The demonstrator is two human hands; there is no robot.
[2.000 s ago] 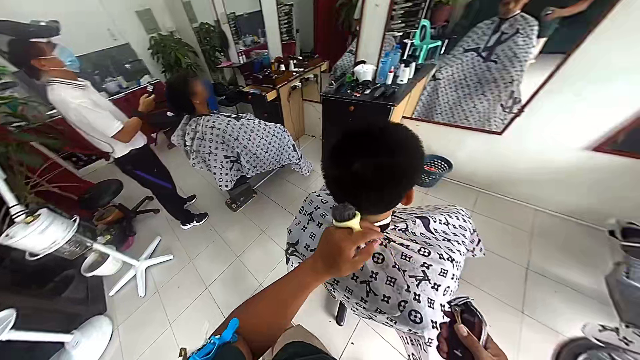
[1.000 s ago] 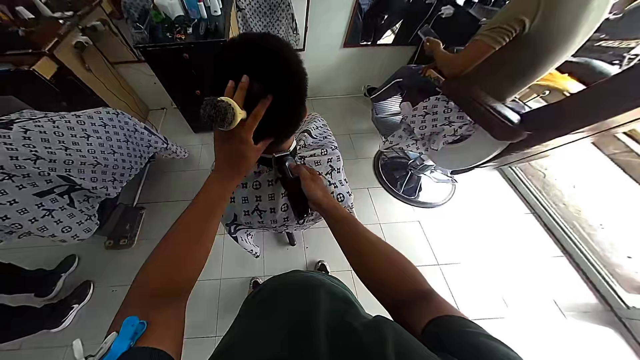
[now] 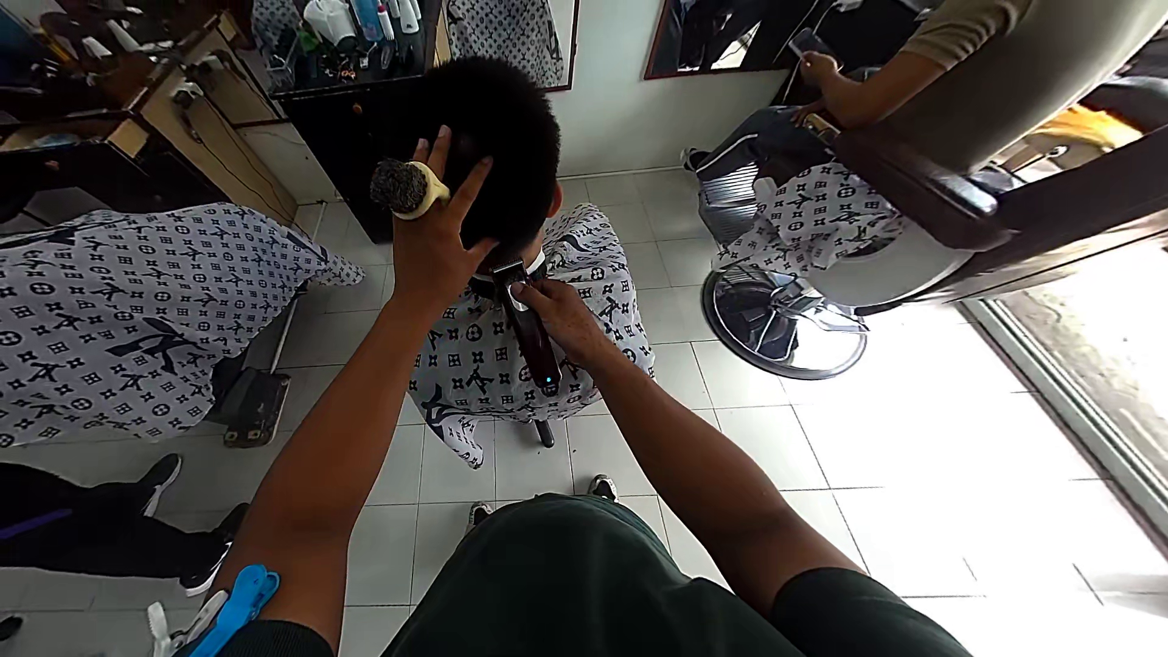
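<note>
My left hand [image 3: 438, 233] rests with spread fingers on the back of a seated person's head of dark hair [image 3: 502, 137]. A neck duster brush [image 3: 411, 189] with dark bristles and a pale yellow handle is held in that hand. Hair clippers [image 3: 529, 333], dark red with a small lit light, are in my right hand [image 3: 561, 315]; their blade is at the nape, just above the white neck strip [image 3: 537, 263]. A white patterned barber cape [image 3: 493, 365] covers the person's shoulders and back. Blue and white hair clips [image 3: 242, 598] sit on my left sleeve.
Another caped person's cape [image 3: 137, 310] spreads at the left, above a chair footrest [image 3: 258, 406]. A black cabinet [image 3: 351, 137] carries bottles ahead. At the right, an empty-footed barber chair base [image 3: 785, 324] stands near a seated person's arm [image 3: 876, 91]. A co-worker's legs [image 3: 109, 529] are lower left.
Since two seconds ago, my right hand has brought the clippers from low at the right up to the nape, and my left hand has spread on the head. The view has turned right and down.
</note>
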